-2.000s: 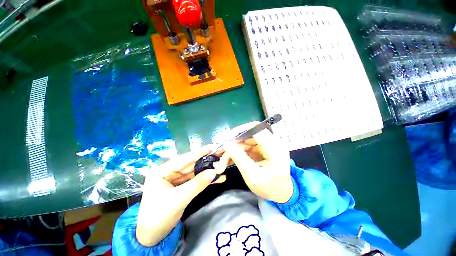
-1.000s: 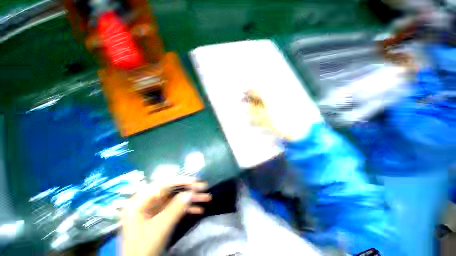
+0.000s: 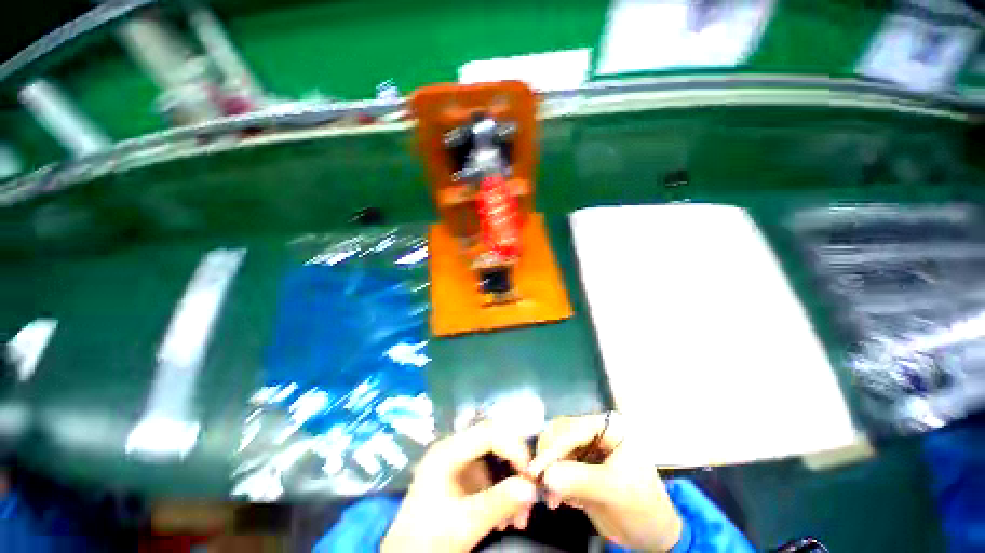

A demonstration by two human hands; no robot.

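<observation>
My left hand (image 3: pixel 459 491) and my right hand (image 3: pixel 607 491) are together at the bench's near edge, fingertips meeting. The picture is blurred. A small dark piece, seemingly the black housing (image 3: pixel 499 469), shows between my left thumb and fingers. My right thumb and fingers are pinched close beside it; what they hold cannot be made out. A thin dark line at my right fingers may be the tweezers. The orange press (image 3: pixel 499 308) with its red handle (image 3: pixel 498 218) stands beyond my hands.
A white foam tray (image 3: pixel 707 335) lies right of the press, clear blister trays (image 3: pixel 907 313) farther right. Blue film in a shiny bag (image 3: pixel 351 335) lies left, with a whitish strip (image 3: pixel 194 335) beyond it. Papers (image 3: pixel 680 38) are on the green board behind.
My right hand has come back from the white tray to my left hand. The view has swung up and leftward, then steadied, showing the whole press and the board behind.
</observation>
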